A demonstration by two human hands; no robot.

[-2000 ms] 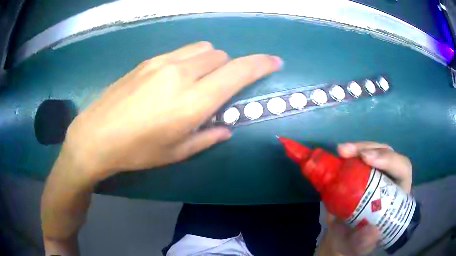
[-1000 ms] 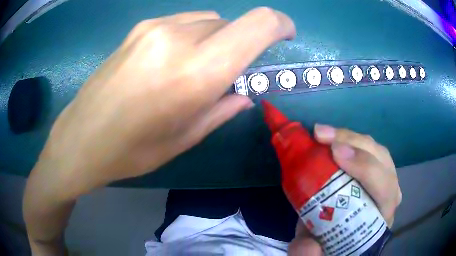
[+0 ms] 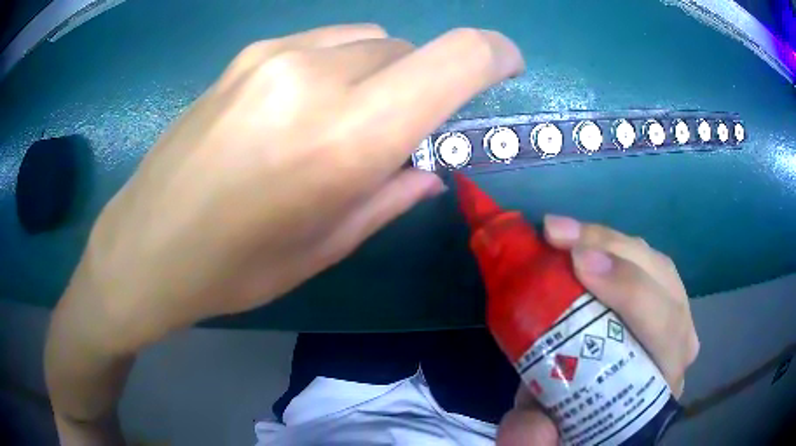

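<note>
A narrow black LED board point(image 3: 611, 138) with a row of bright white discs lies on the green surface. Its left end, by a small white label, goes under my left hand point(image 3: 262, 165). The left thumb tip is at the lower edge near the label. The index finger is spread above the board. The other fingertips are hidden, so I cannot tell whether they grip it. My right hand point(image 3: 633, 287) is closed around a glue bottle point(image 3: 559, 327) with a red nozzle and white label. The bottle is tilted, its nozzle tip just below the leftmost disc. Contact is unclear.
A dark oval object point(image 3: 48, 183) lies on the green surface point(image 3: 349, 292) at the left. Pale rails curve across both upper corners, with a purple glow at the upper right. My body in dark and white clothing is below the near edge.
Since two seconds ago the bottle nozzle has moved left and up to the board's labelled end, and the view has shifted. The board now appears higher and flatter. Little differs over the last second.
</note>
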